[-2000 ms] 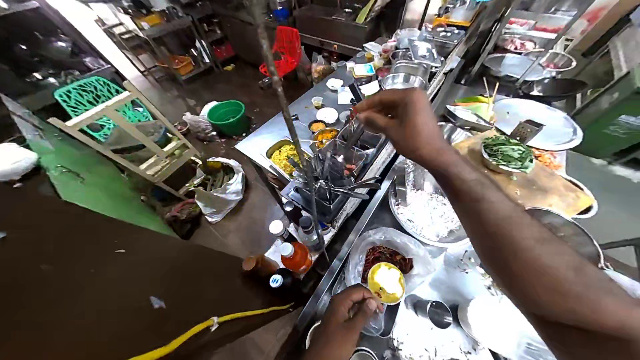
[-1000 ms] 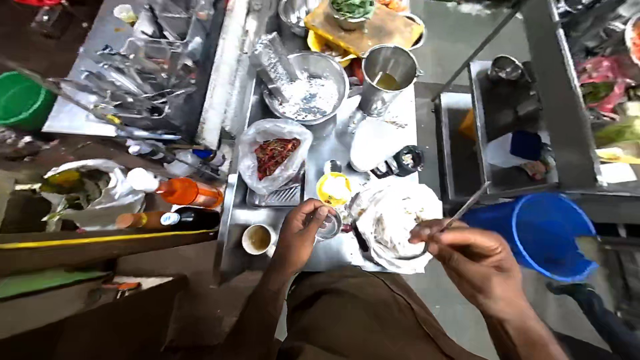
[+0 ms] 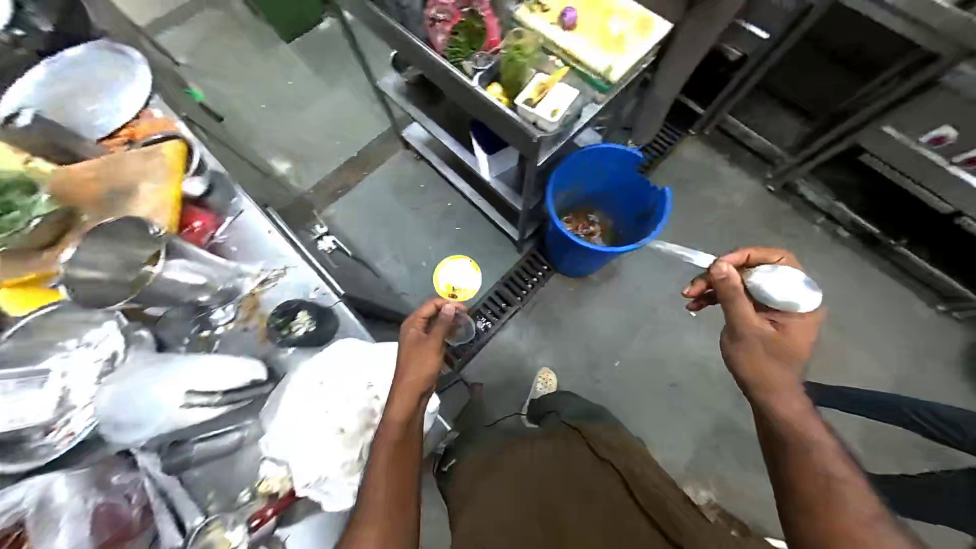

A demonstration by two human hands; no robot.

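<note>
My left hand (image 3: 427, 335), at the centre, is closed on a small clear plastic cup (image 3: 460, 329). Just above its fingertips is a small tub with a yellow rim and pale contents (image 3: 457, 277); whether the fingers also hold it cannot be told. My right hand (image 3: 762, 313), out to the right over the floor, grips a metal spoon (image 3: 782, 288) by its handle, near the bowl. The spoon's handle points left towards a blue bucket (image 3: 583, 255), which has a broken rim and scraps inside.
The steel counter (image 3: 252, 221) at left bears a white plastic bag (image 3: 328, 419), a steel pot (image 3: 114, 259) and a cutting board (image 3: 122, 183). A steel trolley (image 3: 488, 114) with food stands beyond the bucket. A floor drain grate (image 3: 511, 297) runs below. Another person's dark-clothed legs (image 3: 900, 412) are at lower right.
The view has swung far to the right, off the counter. The yellow-rimmed tub and clear cup, over the counter earlier, are now over the floor. My right hand, near the utensil holder two seconds ago, now holds a spoon.
</note>
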